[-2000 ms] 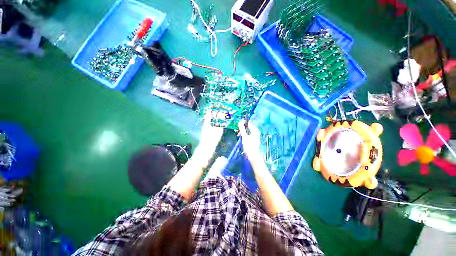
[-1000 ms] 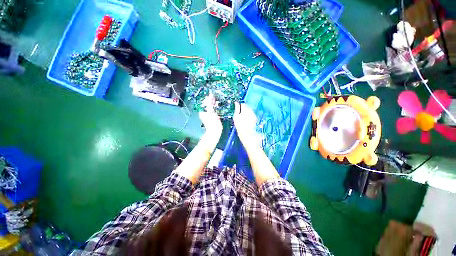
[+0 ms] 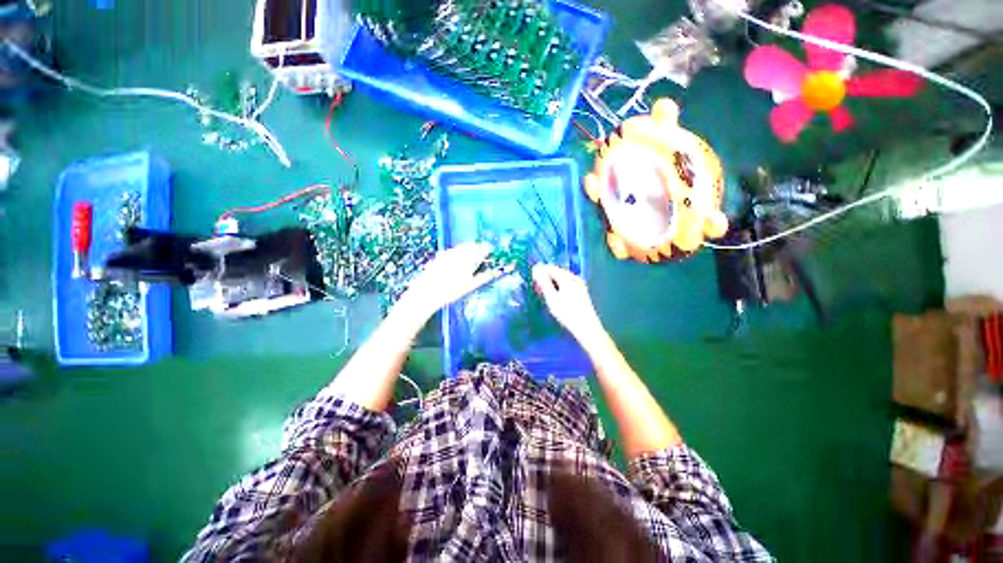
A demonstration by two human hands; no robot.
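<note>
My left hand (image 3: 449,275) is over the near blue bin (image 3: 445,214), its fingers on a small green circuit board piece (image 3: 506,251). My right hand (image 3: 563,295) is over the same bin, just right of the piece, fingers bent together; whether it grips the piece or a small tool is too blurred to tell. Thin dark and pale strips lie in the bin below the hands. A loose heap of small green boards (image 3: 374,236) lies on the bench left of the bin.
Beyond the near bin, a larger blue bin (image 3: 440,108) holds green panels. A white power supply (image 3: 299,44) stands beside it. A black clamp fixture (image 3: 253,269) and left blue bin (image 3: 160,313) are at left. An orange lion-face fan (image 3: 704,181) and pink flower (image 3: 825,88) are at right.
The view has turned and shifted, so the bench things sit further left. My hands have moved from the board heap's front edge to over the near bin, with the small board piece between them.
</note>
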